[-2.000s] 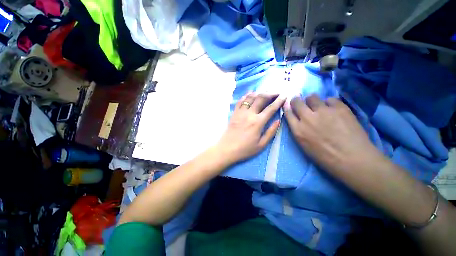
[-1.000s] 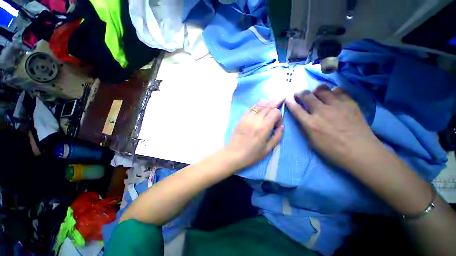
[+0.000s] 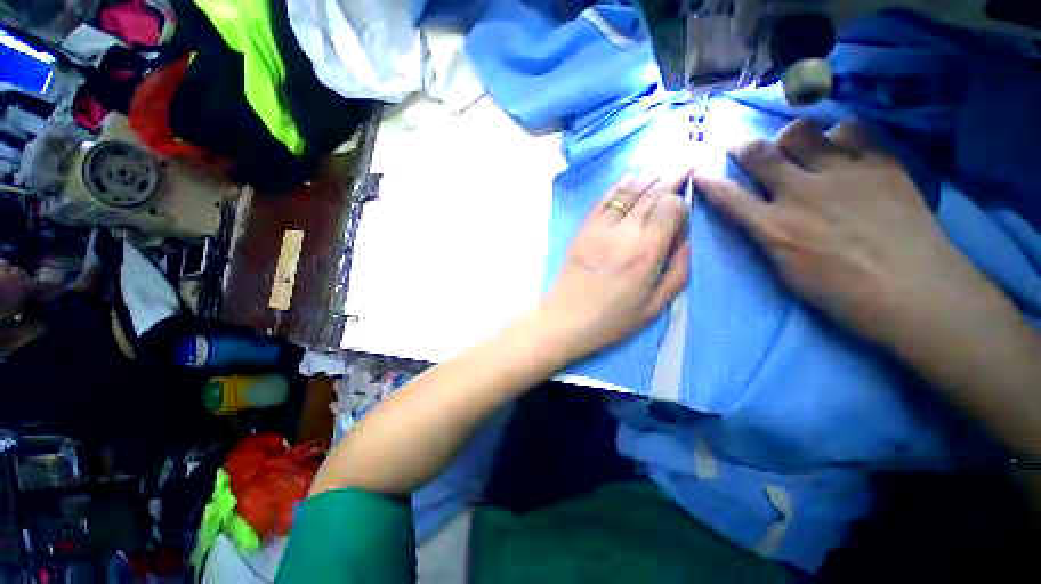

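Observation:
Light blue fabric (image 3: 742, 331) lies under the machine's needle area and hangs over the table's front edge. A narrow whitish strip (image 3: 671, 348) runs down it towards me. My left hand (image 3: 622, 262) lies on the fabric left of the strip, with its fingertips at the seam line. My right hand (image 3: 845, 228) lies on the fabric to the right, its index fingertip close to the left fingertips. Both hands press on the fabric just before the needle area (image 3: 699, 97), which is glaring bright. Whether the fingertips pinch the edge is unclear.
A white table (image 3: 457, 228) lies to the left, with a brown tabletop (image 3: 265, 274) beyond it. A second machine with a round handwheel (image 3: 120, 173), black and neon-yellow cloth (image 3: 260, 86), and bottles (image 3: 245, 392) stand further left. Blue folds hang below the table edge.
The view has shifted, so the scene sits further right and the machine head is more cut off. Both hands stay on the fabric; the right fingers are spread wider than two seconds ago.

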